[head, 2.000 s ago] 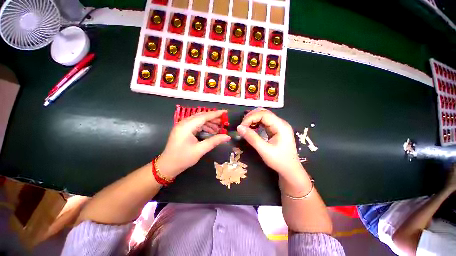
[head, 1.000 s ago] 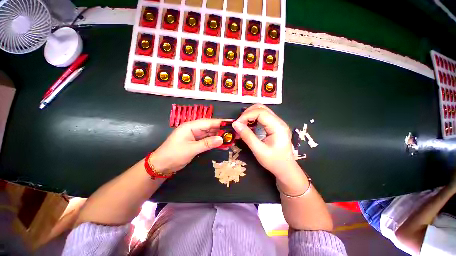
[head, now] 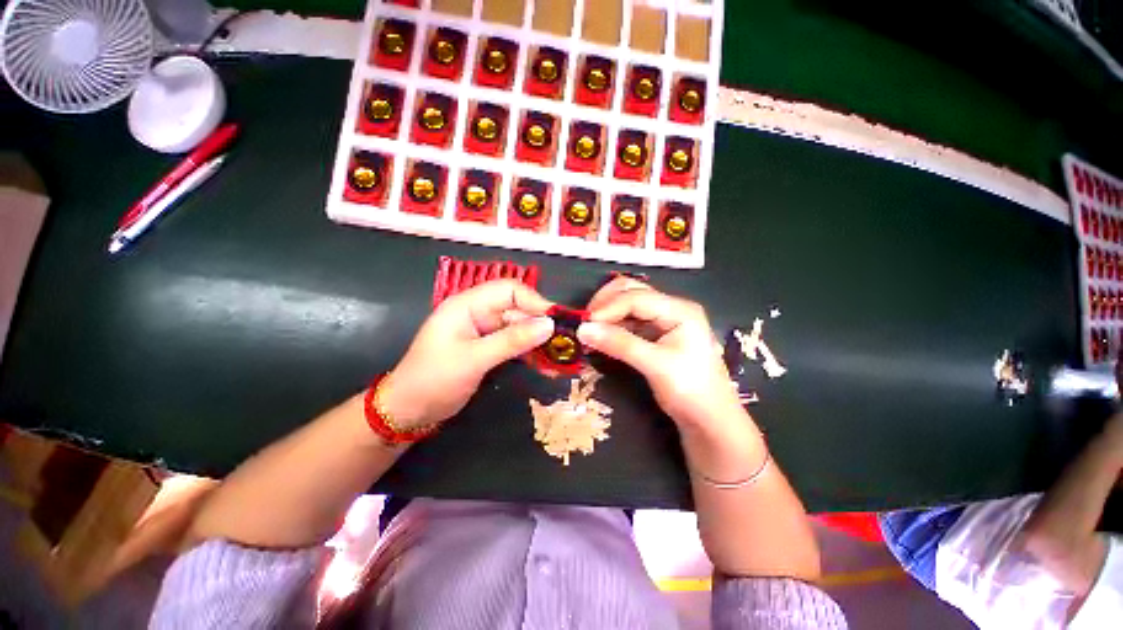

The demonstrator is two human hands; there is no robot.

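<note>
A red unit [head: 562,350] with a black face and round gold centre is held between my fingertips, gold side up. My left hand [head: 478,345] grips its left edge with thumb and finger. My right hand [head: 659,351] grips its right edge the same way. Red housings [head: 484,273] stand edge-on in a row just behind my left fingers, which partly hide them. A loose pile of tan pads [head: 570,422] lies between my forearms. The white parts tray [head: 517,238] lies beyond my hands, with red units in its near rows.
Whitish scraps [head: 760,348] lie right of my right hand, more [head: 1010,373] farther right. A fan [head: 76,49], a white disc [head: 176,105] and red and white pens [head: 176,185] are at upper left. A second tray [head: 1100,259] and another person's arm [head: 1069,498] are at right.
The red unit was edge-on in my left fingers, then turned with its gold face up. My right fingertips have moved onto its right edge.
</note>
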